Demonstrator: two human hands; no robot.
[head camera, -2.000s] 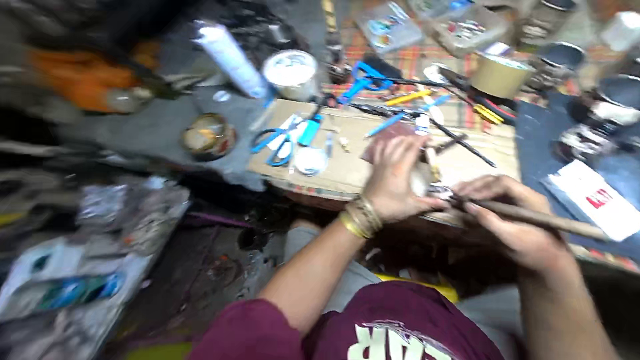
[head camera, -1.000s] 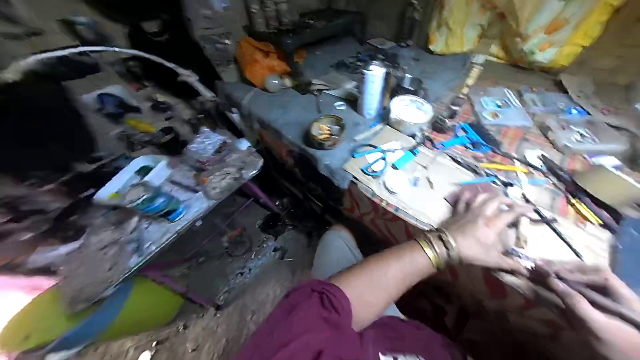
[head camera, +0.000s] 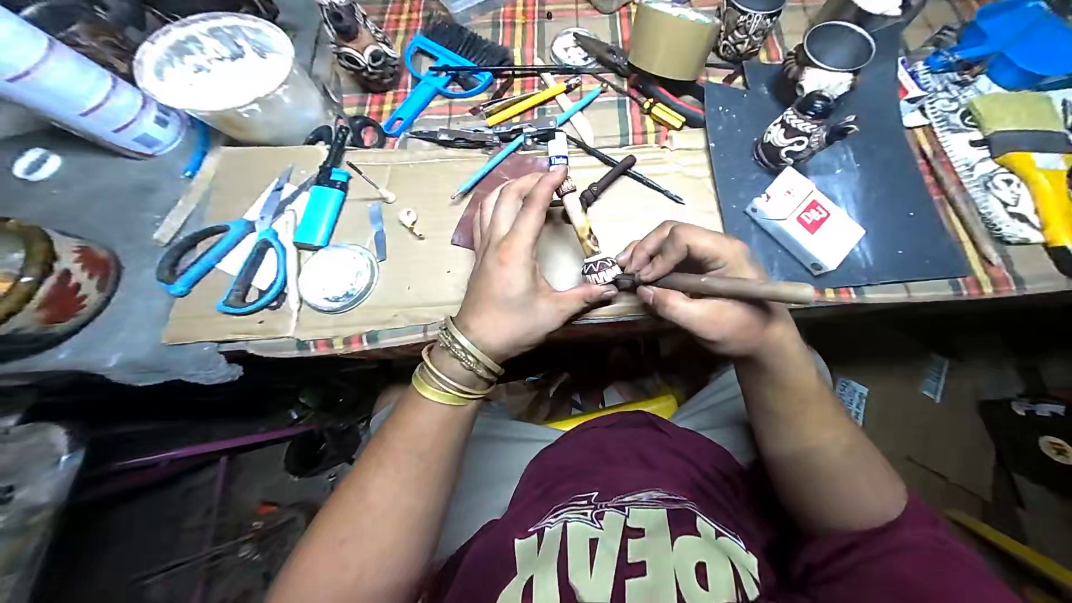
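Note:
My left hand (head camera: 523, 260), with bracelets at its wrist, holds a small slim piece (head camera: 578, 222) with a dark and white zigzag band at its lower end. My right hand (head camera: 703, 285) grips a brown stick-like tool (head camera: 745, 288), whose dark tip meets the banded end. Beyond the fingers lie a dark brown carved stick (head camera: 607, 180) and a dark red sheet (head camera: 494, 201) on cardboard (head camera: 419, 285). Blue-handled scissors (head camera: 239, 251), a turquoise lighter (head camera: 322, 205) and a round lid with white residue (head camera: 338, 278) lie left of my left hand.
A blue brush (head camera: 431, 84), pliers (head camera: 603, 54), a yellow pencil (head camera: 532, 102) and a roll of tape (head camera: 672, 38) lie behind. At the right are a cigarette packet (head camera: 806, 219), carved cups (head camera: 791, 134) and a yellow-handled paintbrush (head camera: 1026, 167). A white-smeared tub (head camera: 226, 75) stands back left.
The view has swung left and then back over the work. Both hands stay together at the small piece, and the tool remains in my right hand.

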